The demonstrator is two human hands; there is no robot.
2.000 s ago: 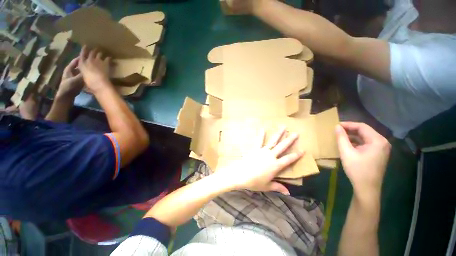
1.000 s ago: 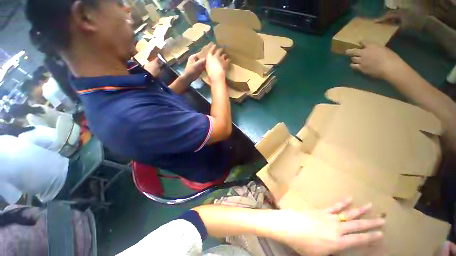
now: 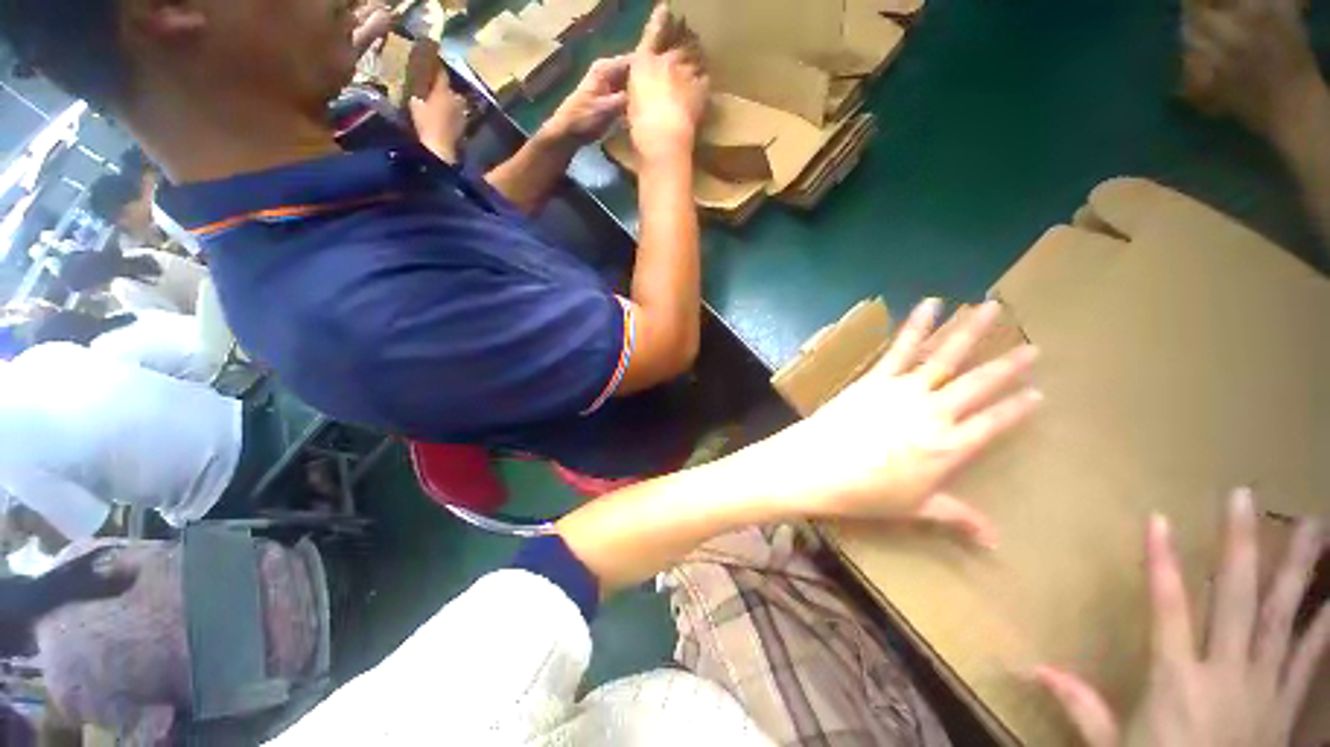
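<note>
A brown box blank (image 3: 1116,409) lies in front of me over the table's edge, large and mostly flat, cut off by the right rim of the picture. My left hand (image 3: 912,431) rests spread on its left part, fingers apart. My right hand (image 3: 1225,657) is spread over the blank at the lower right, partly cut off by the picture's edge. A small side piece of cardboard (image 3: 831,355) sticks up beyond my left fingers. Some of the side parts are hidden under my left hand.
A worker in navy (image 3: 423,307) sits at left, both hands at a partly folded box (image 3: 773,124) on a stack of blanks. Another person's hand (image 3: 1240,59) is at the upper right over the green table (image 3: 934,175). A red seat (image 3: 460,482) is below the navy worker.
My left hand has moved from the middle of the blank to its left side. My right hand has come into fuller view, spread over the blank. The view has turned left since the earliest frame.
</note>
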